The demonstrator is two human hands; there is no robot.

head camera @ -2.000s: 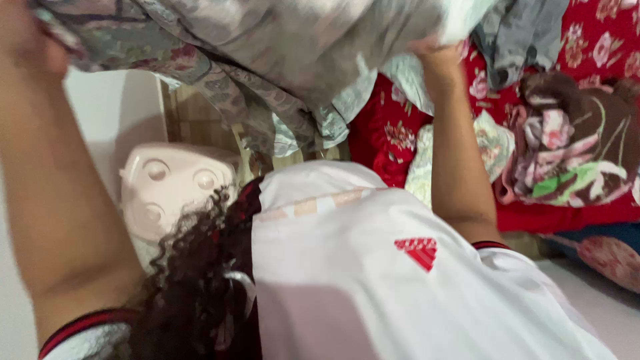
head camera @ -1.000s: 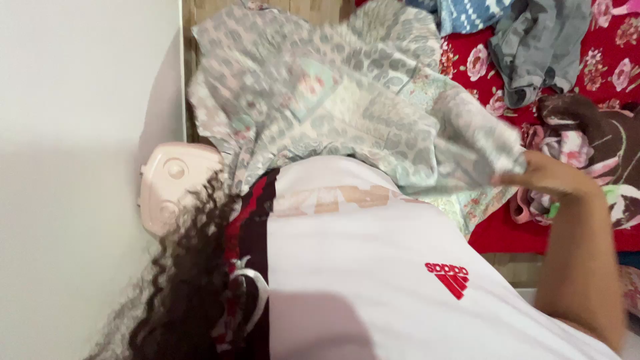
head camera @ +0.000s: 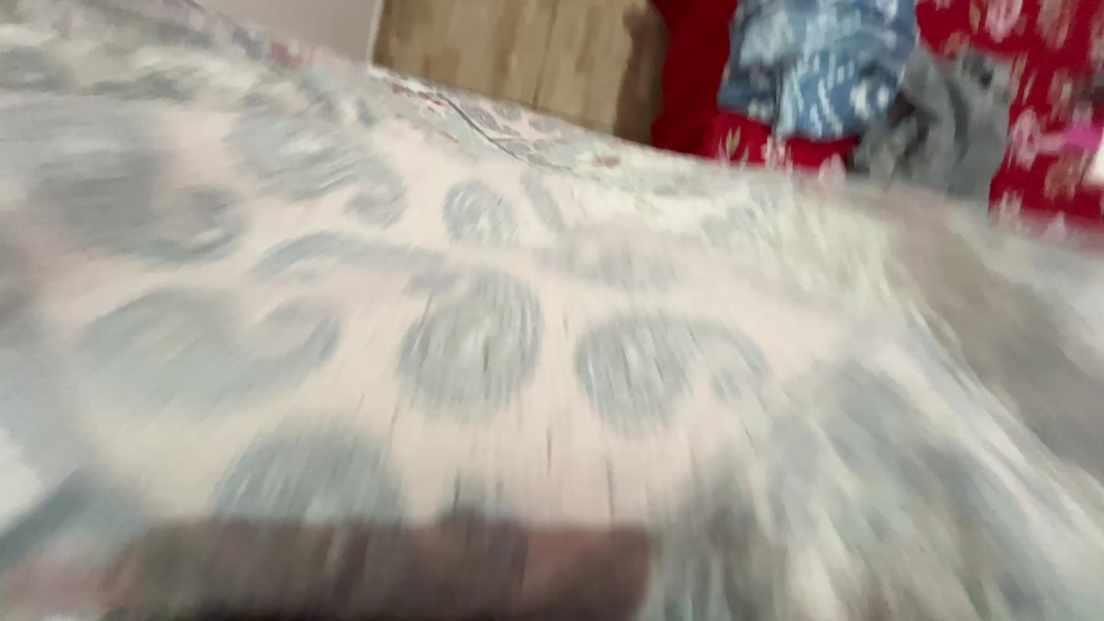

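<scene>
A pale patterned cloth [head camera: 552, 328] with grey-blue rounded shapes fills most of the head view, very near the camera and blurred by motion. Its upper edge slants down from the top left to the right side. Neither of my hands can be made out; the cloth hides much of the scene, so what each hand holds is not visible. A dark brown blurred area lies along the bottom, and I cannot tell what it is.
Past the cloth's upper edge are wooden floor boards [head camera: 517, 52] and a red floral cloth [head camera: 1044, 103]. On the red cloth lie a blue-and-white patterned garment [head camera: 819, 69] and a grey garment [head camera: 940, 129]. A pale wall [head camera: 302, 26] borders the floor at the upper left.
The patterned cloth, spread below the camera a second ago, now covers most of the view. My right hand, seen at the cloth's right edge then, is out of sight, as is the pink plastic stool-like object.
</scene>
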